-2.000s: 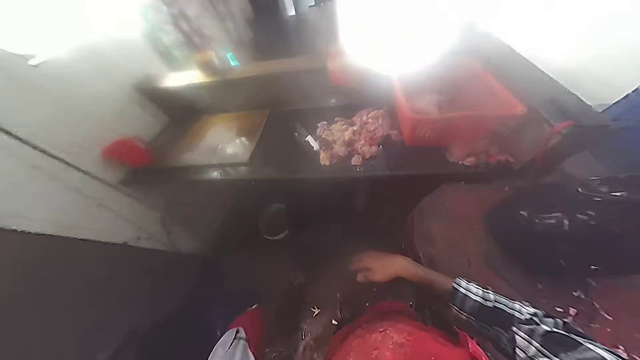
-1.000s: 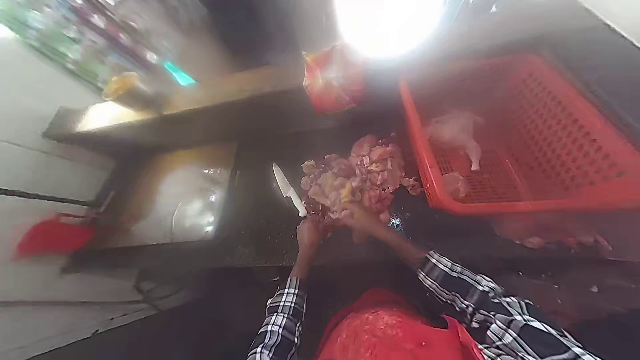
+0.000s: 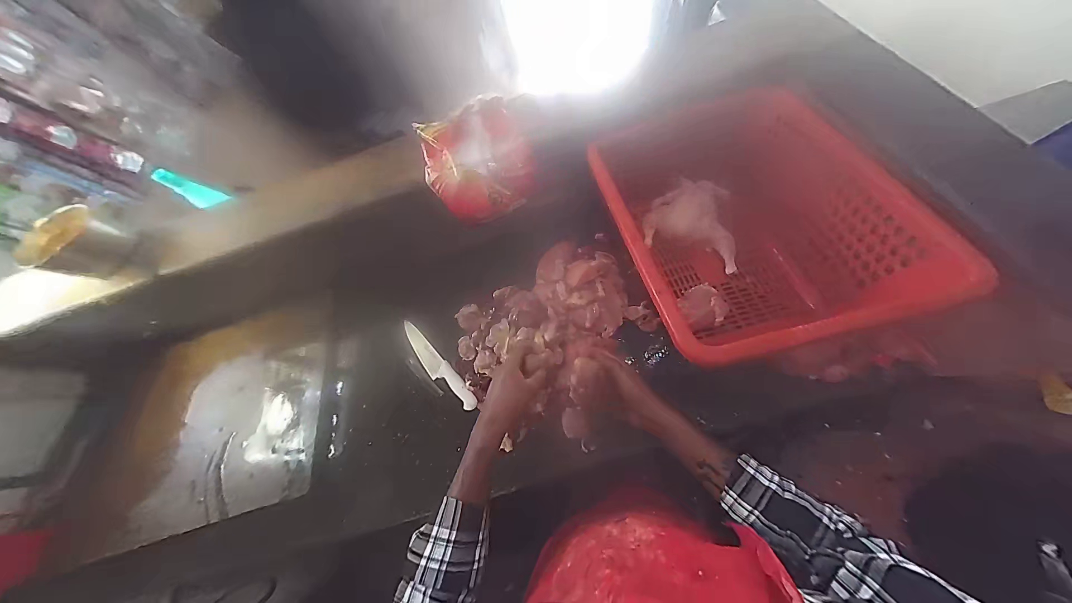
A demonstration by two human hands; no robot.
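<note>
A heap of raw chicken pieces (image 3: 582,289) lies on the dark countertop. My left hand (image 3: 519,381) is in the near left side of the heap, its fingers among the pieces. On the right side of the heap is my right hand (image 3: 607,377), blurred, with its fingers partly hidden by the meat. Whether either hand grips a piece is unclear. A knife with a white handle (image 3: 456,387) lies flat just left of my left hand, its blade pointing away to the upper left.
A red plastic basket (image 3: 837,331) holding a plucked chicken (image 3: 691,218) and a smaller piece stands to the right. Behind the heap sits a red plastic bag (image 3: 477,163). A wet cutting board (image 3: 226,444) lies at left. A metal cup (image 3: 84,243) is on the ledge.
Two seconds ago my right hand was low, away from the counter; by one second ago both hands were at the heap, where they remain. The view has moved nearer the counter.
</note>
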